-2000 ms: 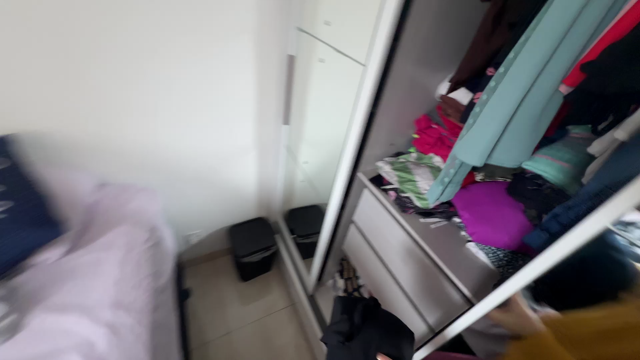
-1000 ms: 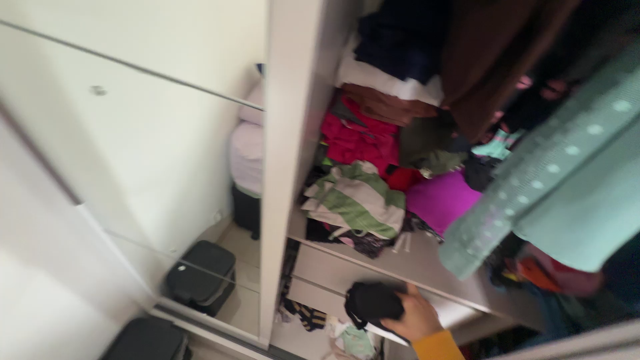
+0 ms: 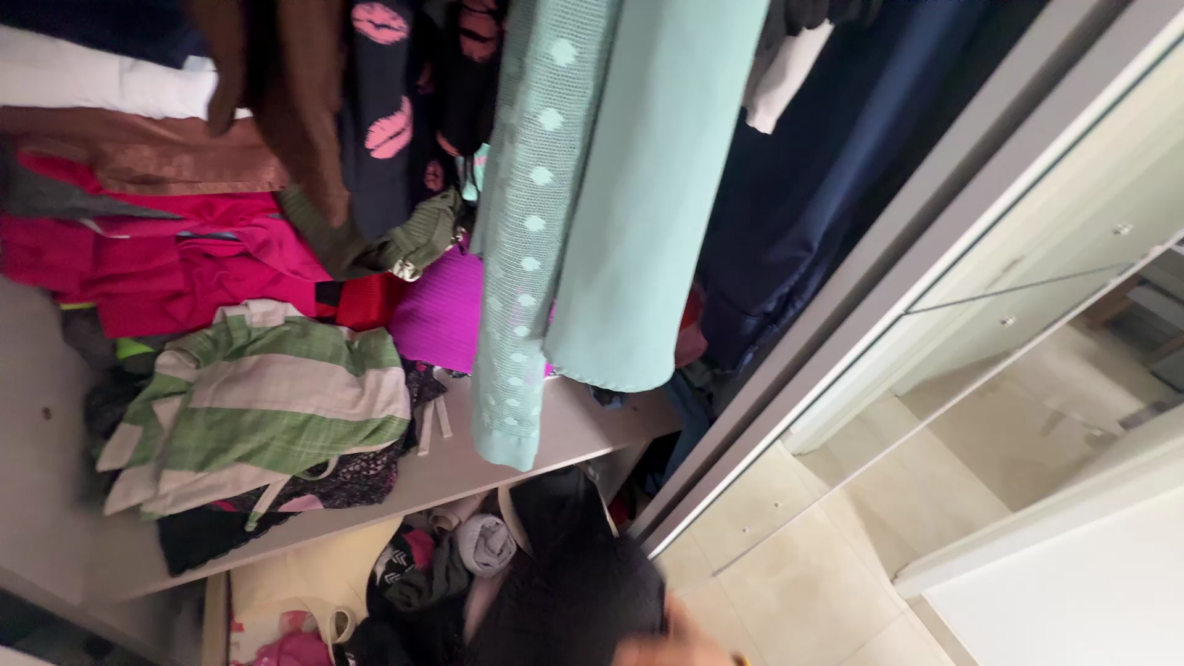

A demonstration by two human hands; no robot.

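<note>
At the bottom of the head view, my right hand (image 3: pixel 671 643) is blurred and partly cut off by the frame edge, with its fingers on a black garment (image 3: pixel 569 601). The garment hangs over an open drawer (image 3: pixel 217 620) that holds rolled and folded clothes, among them a grey rolled cloth (image 3: pixel 486 546) and a pink piece (image 3: pixel 294 645). Above the drawer, a green and white plaid garment (image 3: pixel 287 398) lies on the wardrobe shelf (image 3: pixel 555 430). My left hand is not seen.
Mint-green garments (image 3: pixel 647 203) hang down in front of the shelf. Pink clothes (image 3: pixel 213 273) and a purple garment (image 3: pixel 439 310) are heaped behind. A mirrored sliding door (image 3: pixel 925 416) with a metal frame edge stands at the right, reflecting floor tiles.
The view has swung right and closer to the wardrobe. The drawer beneath the shelf now shows its clothes, and the black garment in my right hand is over it.
</note>
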